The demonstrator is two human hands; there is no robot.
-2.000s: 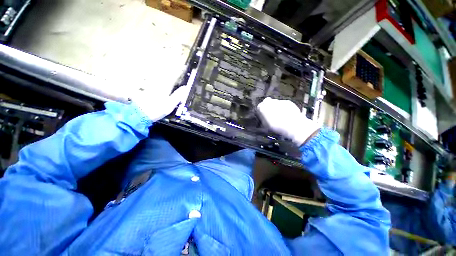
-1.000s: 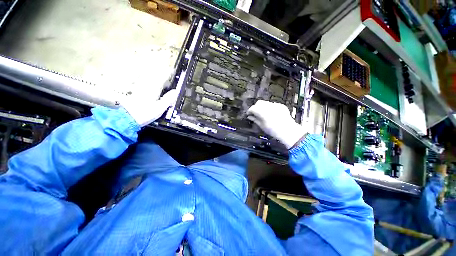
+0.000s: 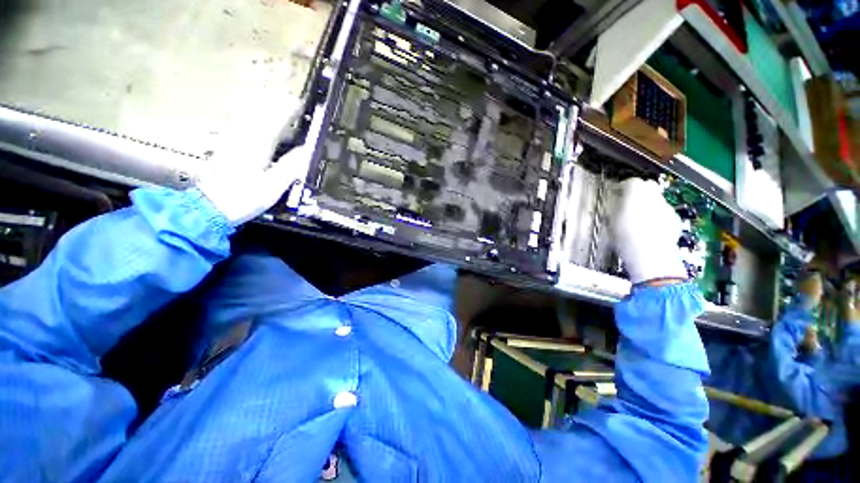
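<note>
The empty black wave solder pallet, with many cut-outs and pale side bars, lies across the rails in front of me. My white-gloved left hand holds the pallet's left edge, with its fingertips at the side bar. My white-gloved right hand is off the pallet, to its right, over the left end of a green circuit board crowded with parts. The fingers are blurred, so whether they grip the board cannot be told.
Conveyor rails run along the line, with a pale bed section at left. A brown component box sits on the shelf at right. Green-panelled frames stand below. Another person's blue sleeve shows at far right.
My right hand has moved from over the pallet rightward to the green board. My left hand stays at the pallet's left edge. The whole view has shifted slightly.
</note>
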